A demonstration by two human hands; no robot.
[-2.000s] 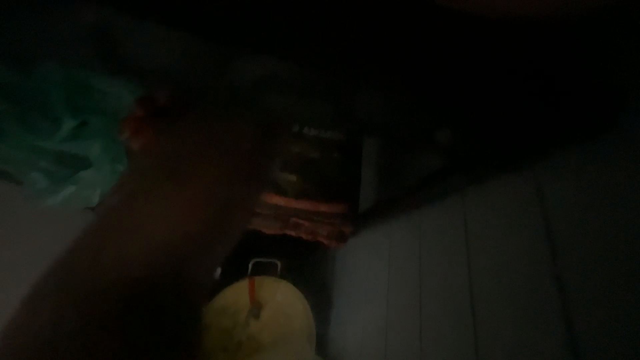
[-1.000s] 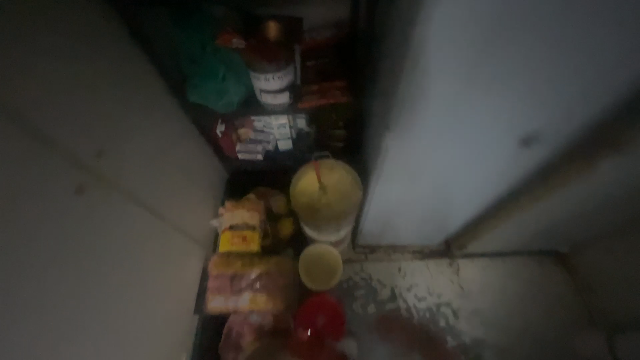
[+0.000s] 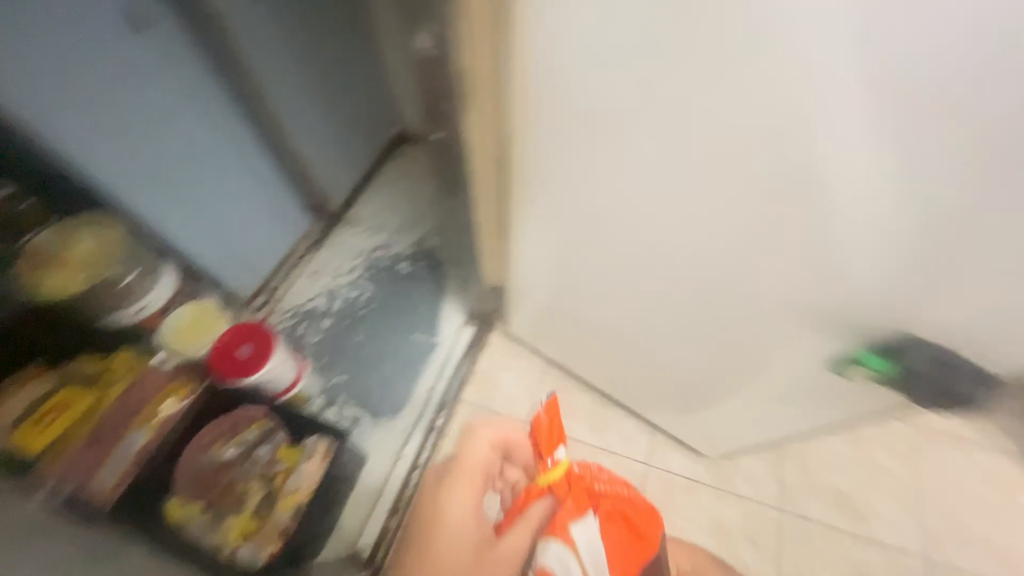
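My left hand (image 3: 476,500) comes up from the bottom edge, its thumb and fingers closed on the gathered neck of an orange and white plastic bag (image 3: 628,512). A yellow tie (image 3: 554,474) circles the neck, and the orange end of the bag sticks up above it. The bag bears writing and runs out of the frame below. Right of the bag, a small patch of skin (image 3: 700,558) shows at the bottom edge. It may be part of my right hand, but its fingers are hidden.
On the left, a dark shelf holds a red-lidded white container (image 3: 254,360), a pale yellow-topped container (image 3: 192,328) and packaged food (image 3: 248,488). A frosted, worn sill (image 3: 376,320) lies beside them. A pale panel (image 3: 720,200) stands over the tiled floor (image 3: 784,480). A blurred dark and green object (image 3: 920,372) is at right.
The view has swung right and brightened, away from the dark shelves. The orange bag in my left hand is now plainly seen; the earlier frames do not clearly show it.
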